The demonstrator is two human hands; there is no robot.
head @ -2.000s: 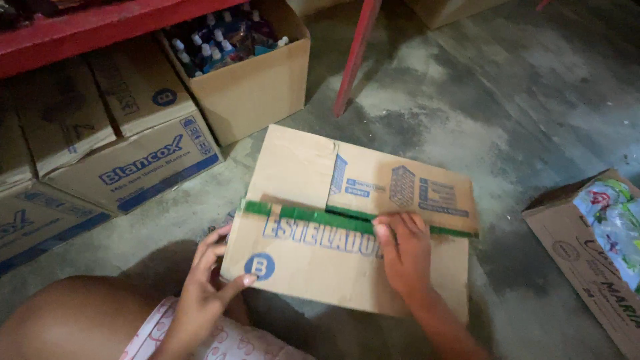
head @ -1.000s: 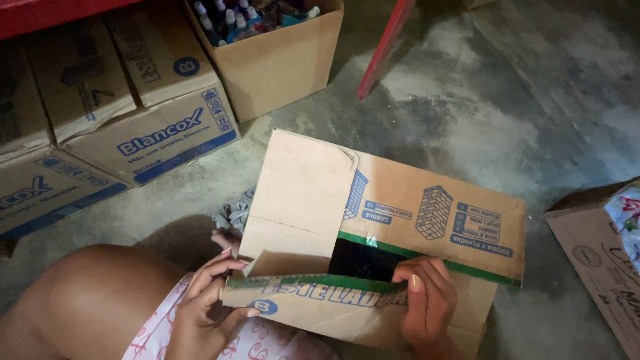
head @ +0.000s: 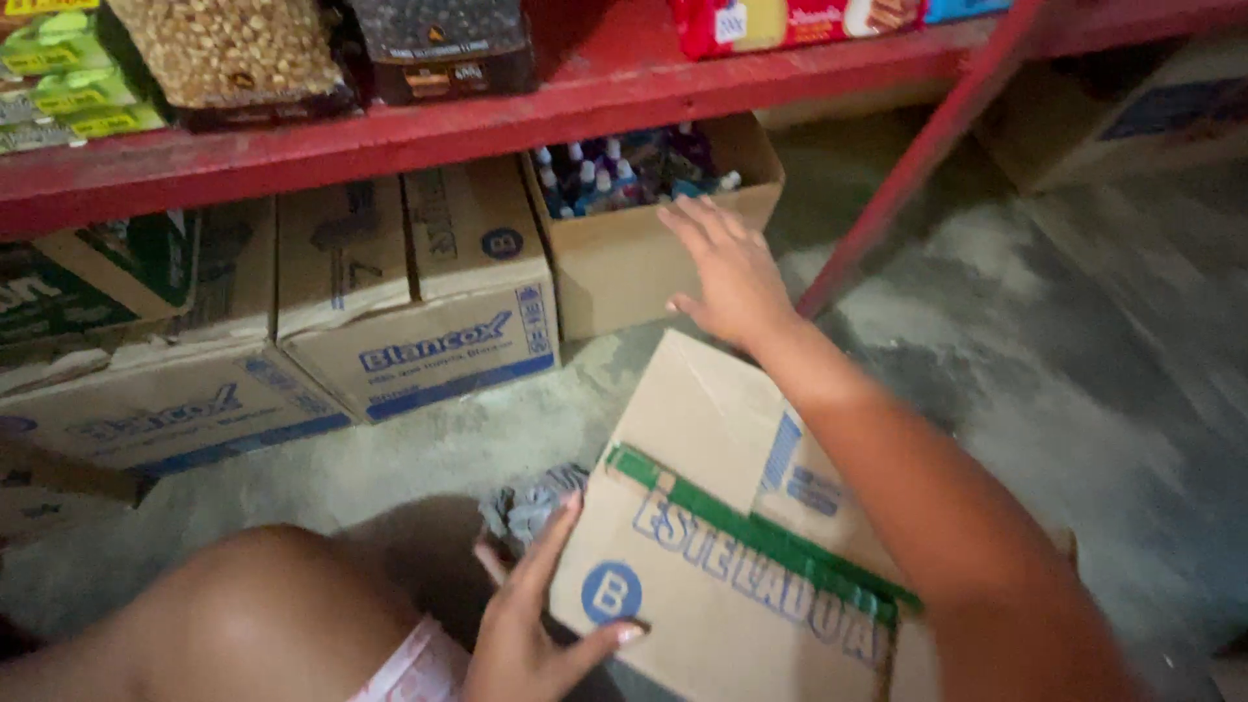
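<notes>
A cardboard box (head: 721,585) with green tape along its top seam rests tilted on the floor at my lap. My left hand (head: 546,614) grips its left edge, thumb on the near flap and fingers along the side. Beyond it, my right hand (head: 726,268) is stretched out with fingers spread, over the front rim of an open cardboard box (head: 624,273) full of bottles with white caps (head: 604,175). Whether the fingertips touch that rim I cannot tell. My right forearm passes above the taped box and hides part of its right side.
A red shelf (head: 585,107) holding packaged goods runs above the open box, with a slanted red leg (head: 907,166) at its right. Closed Blancox cartons (head: 439,341) stand under the shelf at left. A grey crumpled cloth (head: 531,502) lies beside my left hand.
My right hand has left the taped box and moved up to the open box of bottles. The taped box's flaps, parted a second ago, now lie nearly together. The view has swung up and left.
</notes>
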